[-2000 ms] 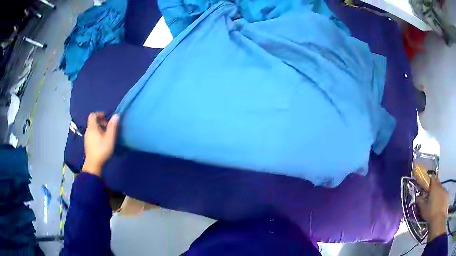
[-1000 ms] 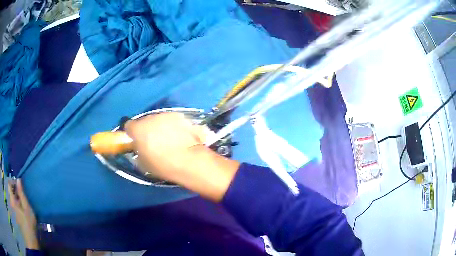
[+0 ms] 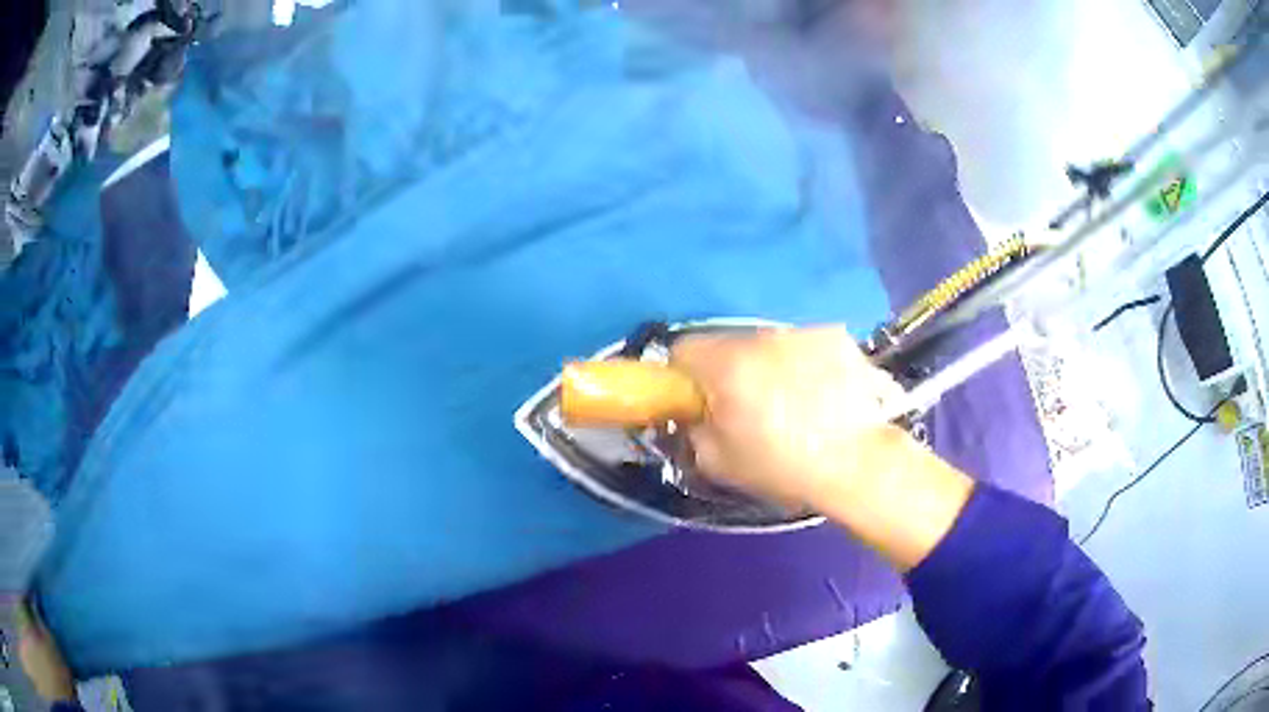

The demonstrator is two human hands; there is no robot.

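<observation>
A teal-blue garment [image 3: 320, 403] is spread over the purple padded pressing table [image 3: 682, 598], its upper part gathered in folds. My right hand [image 3: 793, 417] is closed around the orange-brown handle of the steam iron [image 3: 599, 459]. The iron lies on the garment near its right lower edge, with its pointed tip to the left. My left hand [image 3: 45, 657] is at the lower left corner of the garment, cut off by the picture's edge and partly hidden by cloth; the fingers seem to hold the corner.
A yellow braided hose [image 3: 970, 282] and pale tubing run from the iron to the upper right. A black box [image 3: 1200, 317] with cables and a green warning label [image 3: 1170, 193] are at the right wall. Crumpled teal cloth [image 3: 42, 313] lies at the far left.
My right hand first brought the iron from the table's right end onto the garment, and the iron now sits further right than one second ago. My left hand remains at the garment's left corner.
</observation>
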